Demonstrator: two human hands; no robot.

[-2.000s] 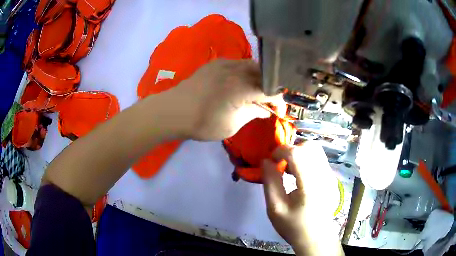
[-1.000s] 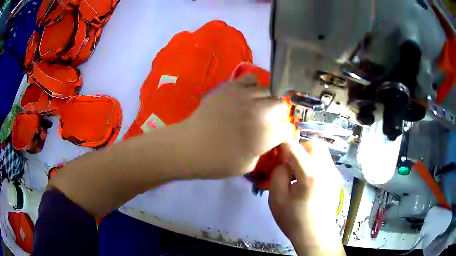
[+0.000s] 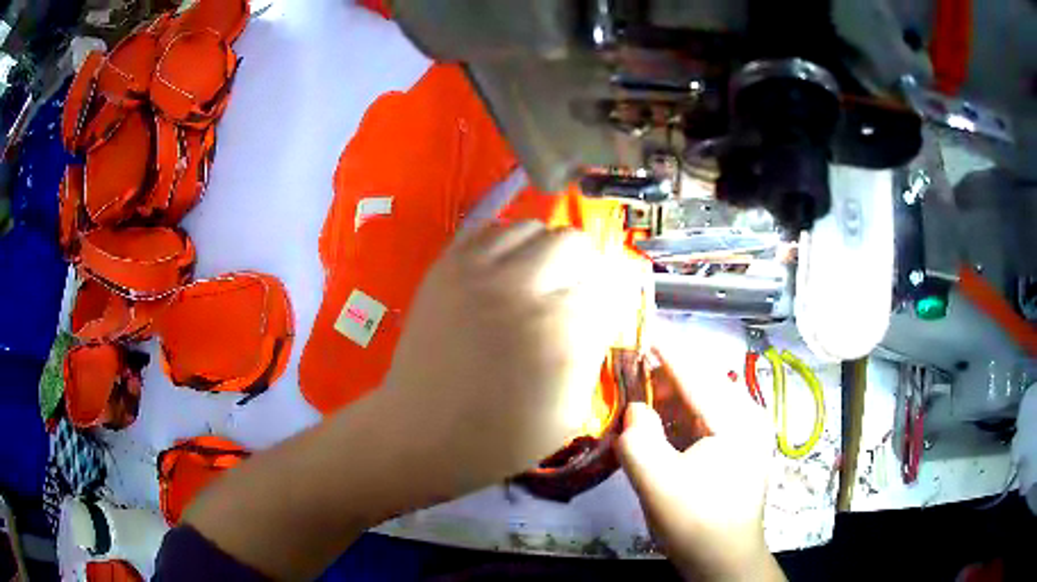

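Note:
An orange pouch body (image 3: 608,398) with a dark brown band along its lower edge is at the needle area of the grey sewing machine (image 3: 534,91). My left hand (image 3: 506,330) lies over the pouch and presses its upper part; its fingertips are washed out by the bright lamp. My right hand (image 3: 694,466) pinches the dark band at the pouch's right side, thumb and fingers closed on it. The presser foot (image 3: 620,184) shows just above. Where needle and fabric meet is hidden by glare and my left hand.
Flat orange panels (image 3: 398,171) with white labels lie mid-table. Sewn orange pouches (image 3: 227,330) are piled at left. Yellow-and-red-handled scissors (image 3: 796,398), a wooden stick (image 3: 852,438) and a slim red tool (image 3: 913,438) lie at right.
The view has shifted, and the scissors' handles show more fully. The pouch has turned, and its dark band now shows below my left hand. Both hands remain on it.

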